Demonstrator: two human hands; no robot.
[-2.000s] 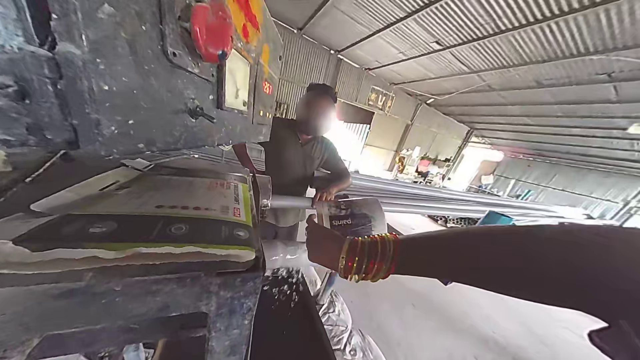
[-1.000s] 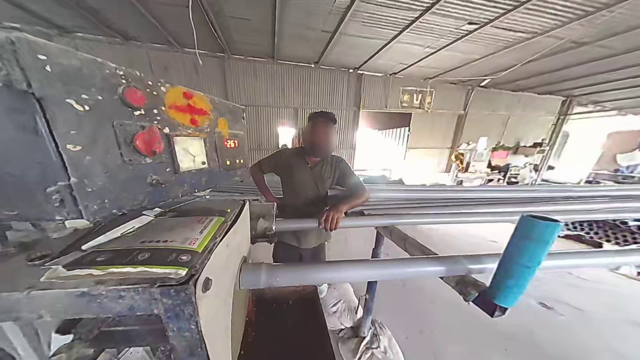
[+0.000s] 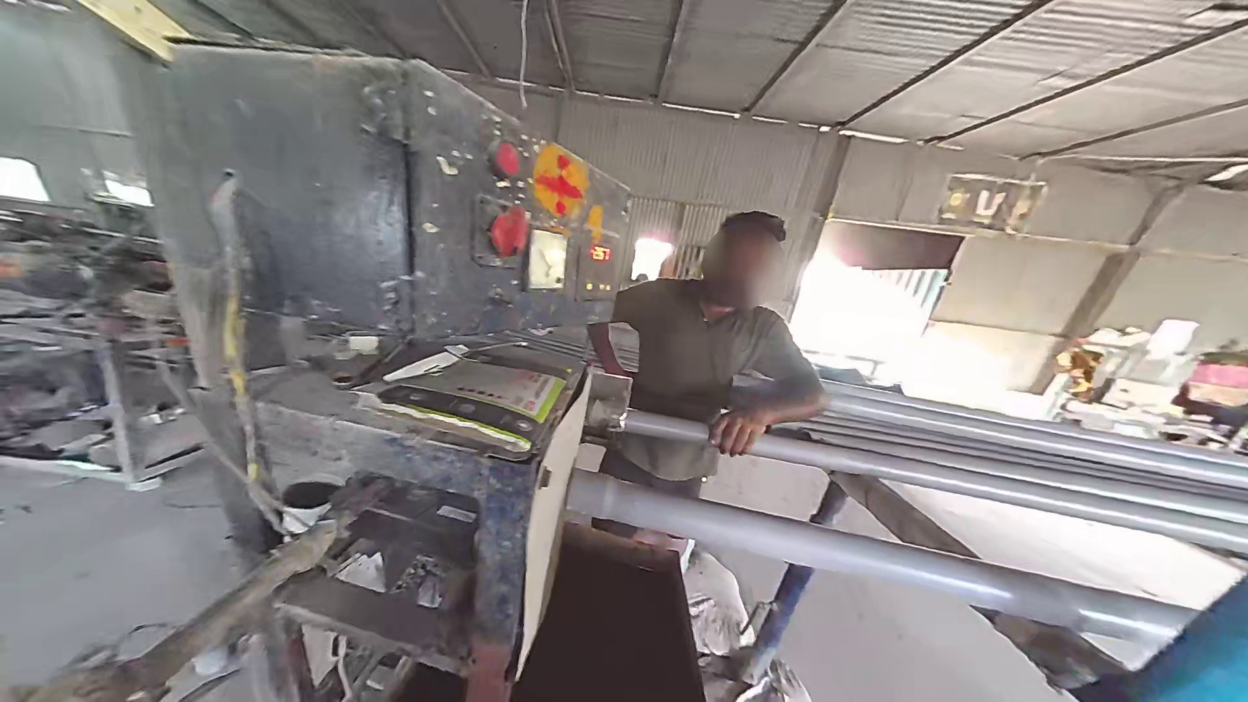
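Observation:
Neither my left hand nor my right hand shows in the head view. A thick grey plastic pipe (image 3: 829, 551) runs from the machine's side toward the lower right. Above it lies a second grey pipe (image 3: 877, 460), with a co-worker's hand (image 3: 738, 430) resting on it. A blue cylindrical surface (image 3: 1194, 643) is cut off by the lower right corner. On the machine's ledge lies a printed sheet or flattened bag (image 3: 487, 390) with a green edge.
The machine cabinet (image 3: 312, 195) has red buttons, a dial gauge (image 3: 547, 259) and a lit display. A co-worker (image 3: 682, 361) stands behind the pipes. Below are a dark trough (image 3: 619, 624), pale sacks (image 3: 717, 595) and a blue support leg (image 3: 785, 604). More pipes lie at the right.
Two seconds ago a forearm with bangles reached in from the right, its hand near the pipe end; it is out of view now. The view has shifted, showing more of the machine's left side.

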